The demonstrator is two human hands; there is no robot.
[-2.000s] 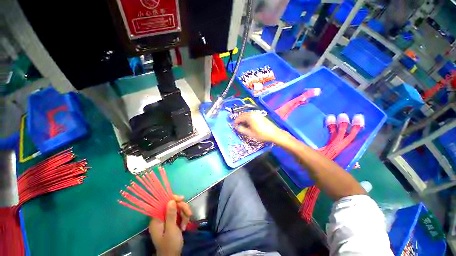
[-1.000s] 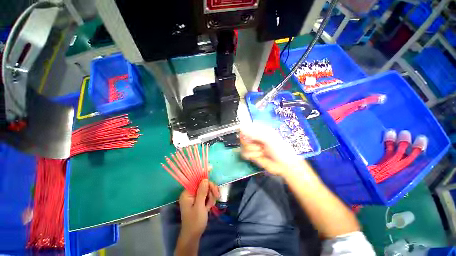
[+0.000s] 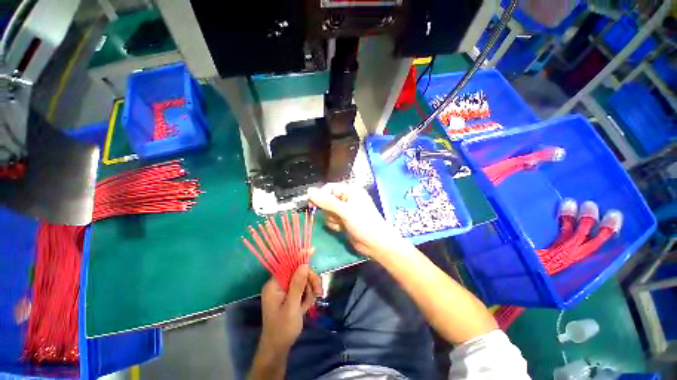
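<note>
My left hand (image 3: 292,298) holds a fan of red wires (image 3: 280,249) upright at the bench's front edge. My right hand (image 3: 347,215) has its thumb and finger pinched at the tip of the rightmost wire, just in front of the crimping die (image 3: 301,167). A terminal may be between the fingertips, but it is too small to tell. The black head of the crimping press (image 3: 312,37) stands above the die. The light blue terminal tray (image 3: 391,185), with small silver terminals (image 3: 427,200) heaped in it, lies right of the press.
A red wire bunch (image 3: 145,189) lies at left, with long wires (image 3: 56,289) hanging into a bin. A small parts bin (image 3: 165,145) is behind. A grey curved plate (image 3: 63,174) is far left. A gooseneck (image 3: 475,70) arcs over the tray. The large bin (image 3: 519,215) holds capped bundles (image 3: 575,241).
My right hand has moved from the terminal tray, leftward to the wire tips in front of the die. My left hand still holds the wire fan. The camera view has shifted.
</note>
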